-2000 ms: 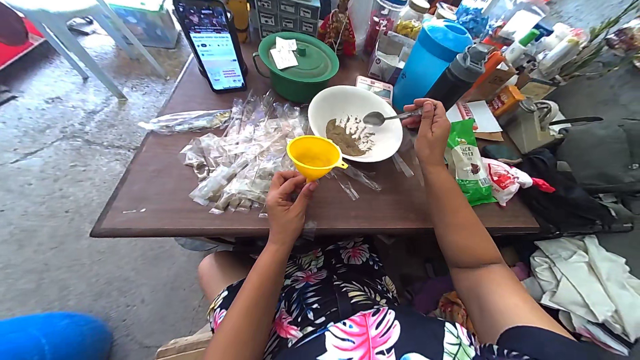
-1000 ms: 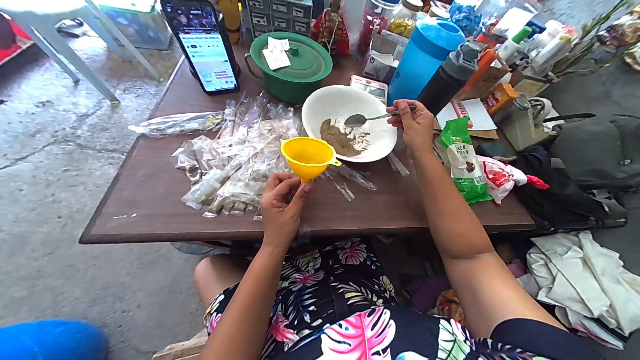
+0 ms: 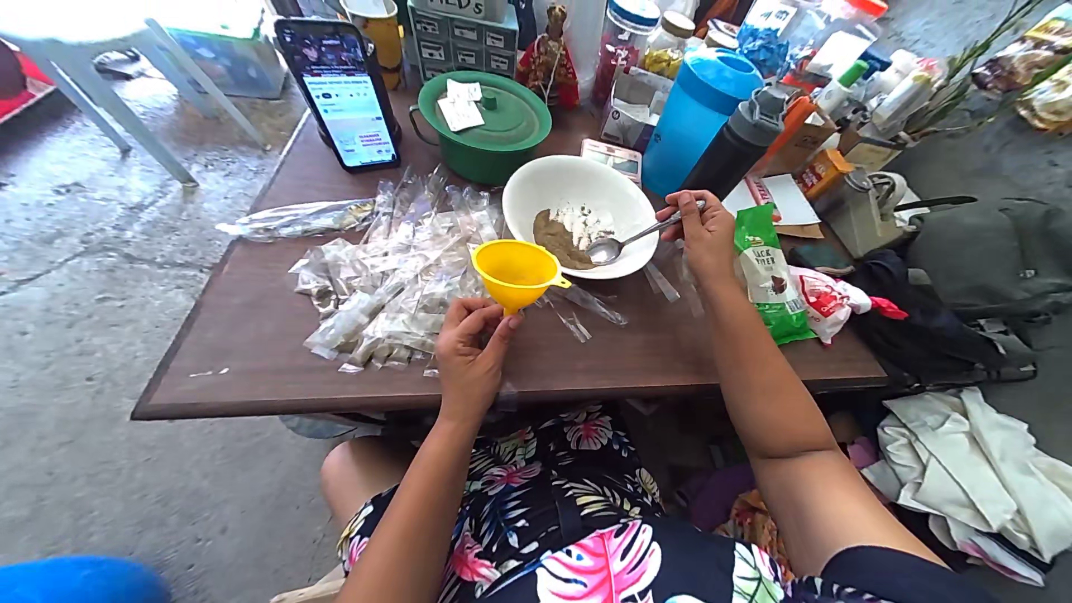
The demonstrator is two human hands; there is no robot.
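My left hand [image 3: 477, 356] pinches the neck of a yellow plastic funnel [image 3: 517, 270], held upright just in front of a white bowl [image 3: 525, 180]. In the bowl lie a grey-brown powder [image 3: 557, 238] and a white powder [image 3: 584, 222], side by side. My right hand [image 3: 702, 230] grips the handle of a metal spoon [image 3: 605, 249], whose head is at the powder. Left of the funnel is a pile of small clear plastic packets [image 3: 394, 285], many with powder inside. Empty-looking clear plastic sleeves [image 3: 596, 303] lie below the bowl.
Behind the bowl stand a green lidded pot [image 3: 492, 138], a pink digital scale [image 3: 613, 157], a blue tumbler [image 3: 699, 117] and a dark bottle [image 3: 735, 144]. A phone [image 3: 339, 96] stands at the back left. A green-and-white pouch [image 3: 772, 276] lies right of my right forearm.
The spoon's head has gone from above the powder, two seconds ago, down to the powder in the bowl, with my right hand lowered too. My left hand still holds the funnel.
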